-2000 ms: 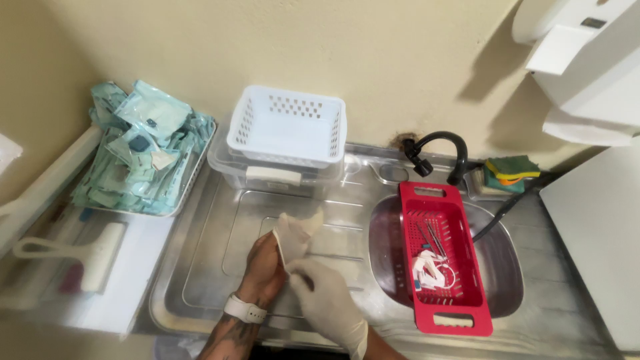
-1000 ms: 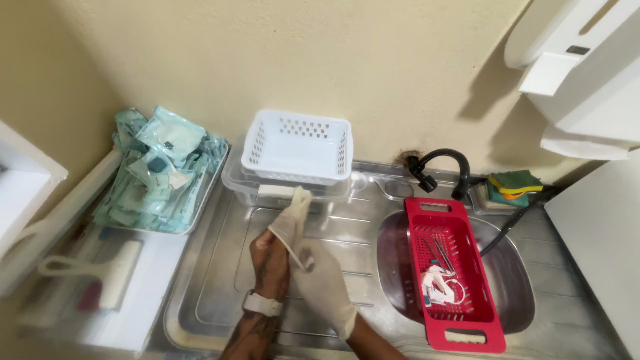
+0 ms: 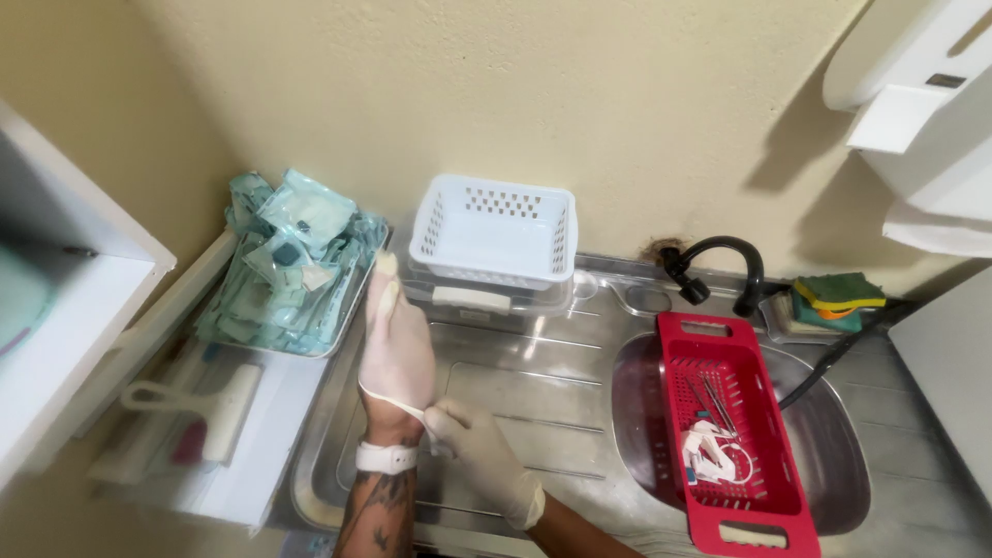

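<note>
My left hand is raised over the left part of the steel drainboard, inside a pale latex glove that reaches the base of the palm. A white watch band circles that wrist. My right hand, also gloved, pinches the left glove's cuff at the wrist and pulls it outward. Right of the hands, a red plastic colander basket lies across the sink bowl, holding slim metal instruments and crumpled white material.
Sealed pouches fill a tray at left. A white perforated basket stands on a lidded clear container. A black faucet, sponges and wall dispensers are at right. A white-handled tool and an open cabinet are at left.
The glove, earlier only partly over my left hand, now covers it to the wrist. My right hand has moved from the fingers and palm down to the cuff.
</note>
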